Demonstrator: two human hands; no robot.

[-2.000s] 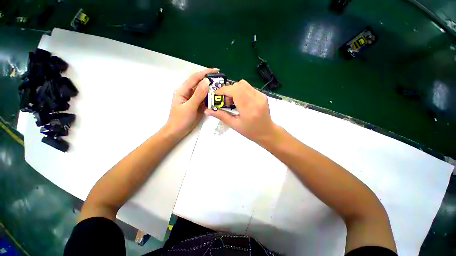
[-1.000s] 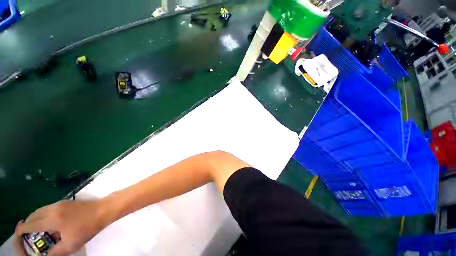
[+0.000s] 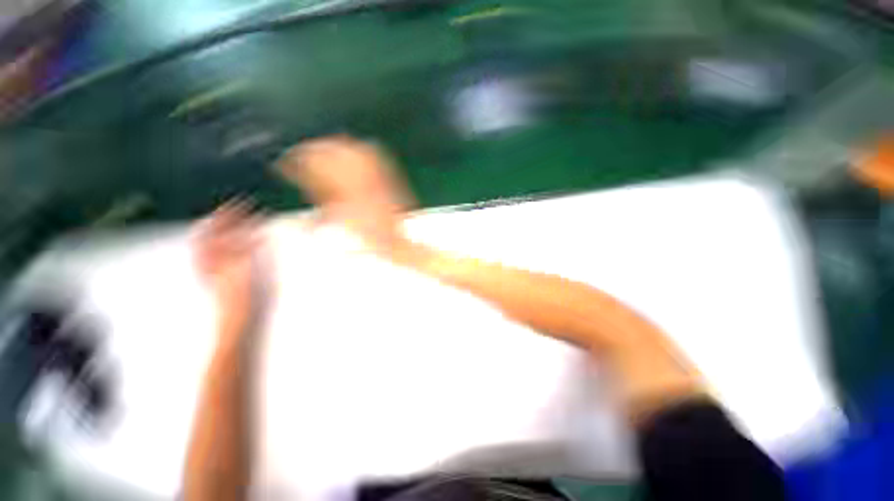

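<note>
The view is strongly blurred. My right hand (image 3: 348,181) reaches over the near edge of the green conveyor belt (image 3: 588,147). My left hand (image 3: 228,240) is at the far edge of the white work sheet (image 3: 471,362), left of my right hand. Whether either hand holds a thing cannot be made out. A faint dark and pale smear, perhaps a unit on the belt (image 3: 245,135), lies just beyond my right hand.
A blurred heap of black housings (image 3: 71,357) lies at the sheet's left end. Yellowish streaks show on the belt at upper left. A blue bin (image 3: 858,460) is at the lower right corner. An orange item (image 3: 874,164) is at the right edge.
The head view has swung back left from the blue bins. Both hands are now in view and apart. The board seen in my right hand earlier can no longer be made out.
</note>
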